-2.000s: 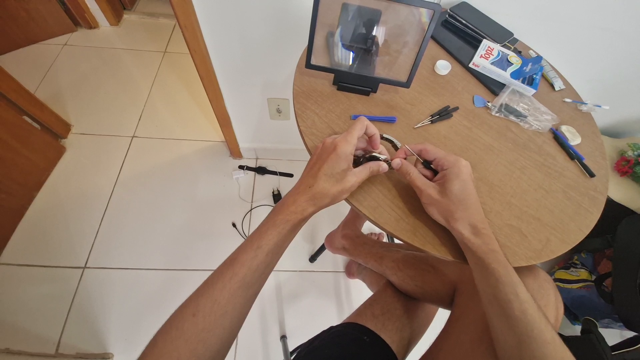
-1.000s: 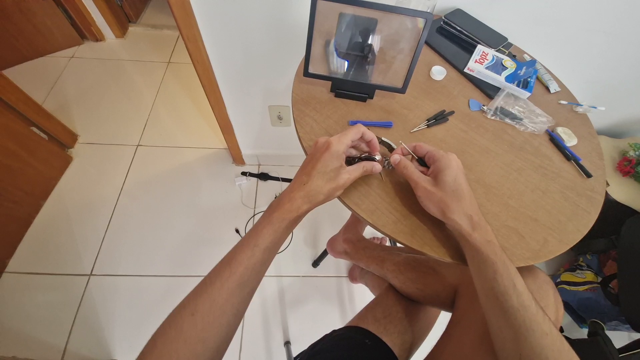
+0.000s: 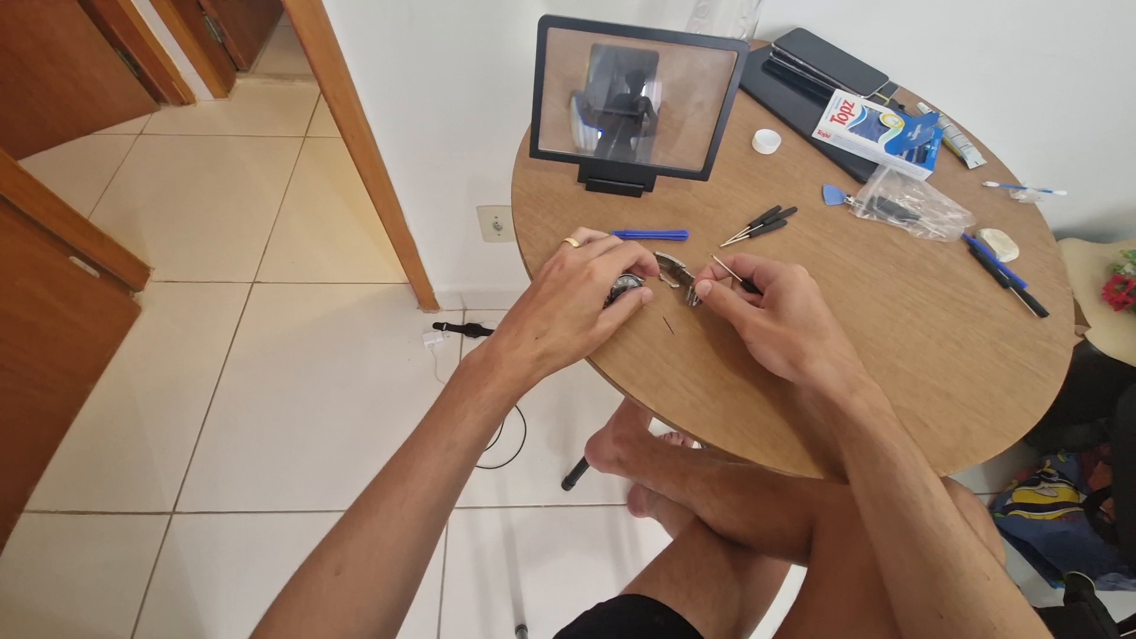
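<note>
My left hand [image 3: 581, 293] is closed around a wristwatch [image 3: 624, 287] with a dark face, low over the near left edge of the round wooden table [image 3: 941, 355]. A metal link bracelet [image 3: 676, 268] curves between my two hands; whether it is joined to the watch case is hidden. My right hand [image 3: 781, 315] holds a small screwdriver [image 3: 733, 272] with a dark handle, its thumb and finger at the bracelet's end. A thin dark pin [image 3: 668, 326] lies on the wood below the bracelet.
Behind my hands are a blue plastic tool [image 3: 650, 235], several small screwdrivers [image 3: 761, 224], a framed screen magnifier [image 3: 635, 106] on a stand and a white cap [image 3: 766, 141]. Farther right lie a box [image 3: 874, 133], a clear plastic bag [image 3: 914, 204], a tube [image 3: 963, 142] and blue and black tools [image 3: 1003, 271].
My hands have moved slightly apart, showing more of the bracelet between them. The thin pin now shows on the table below it.
</note>
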